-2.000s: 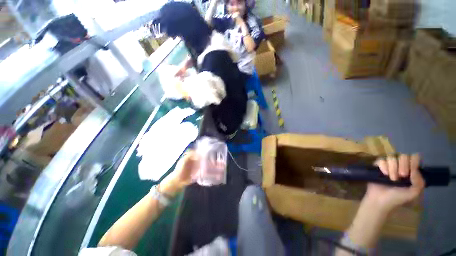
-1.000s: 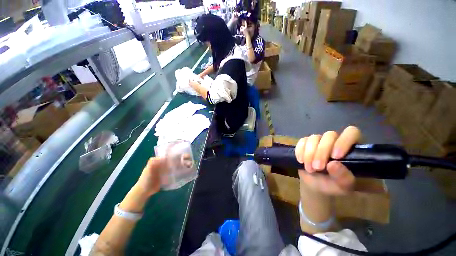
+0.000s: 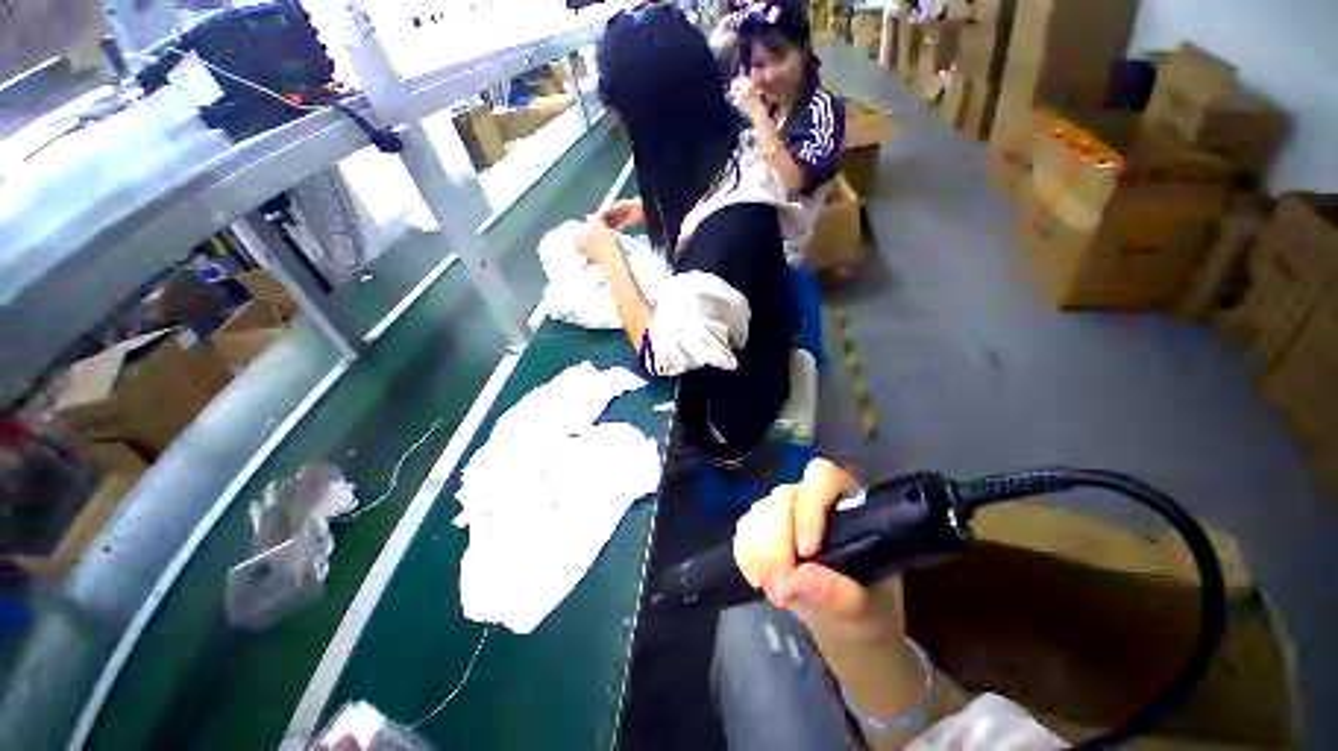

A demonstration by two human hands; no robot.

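My right hand is closed around the black electric screwdriver. The screwdriver's dark front end points left over the bench edge, and its thick black cord loops from the other end to the right. My left hand is not in view. A clear plastic housing shows at the bottom edge of the picture, cut off, with a thin white lead running up from it. White cloth or soft sheets lie flat on the green bench.
Another clear housing with a white lead lies on the conveyor belt beyond the metal rail. Two seated people are ahead, the nearer handling white material. An open carton stands at lower right, stacked cartons at upper right.
My left hand has gone out of view; the clear housing it held is no longer in it. My right hand and the screwdriver have moved left and down, the tool now tilted.
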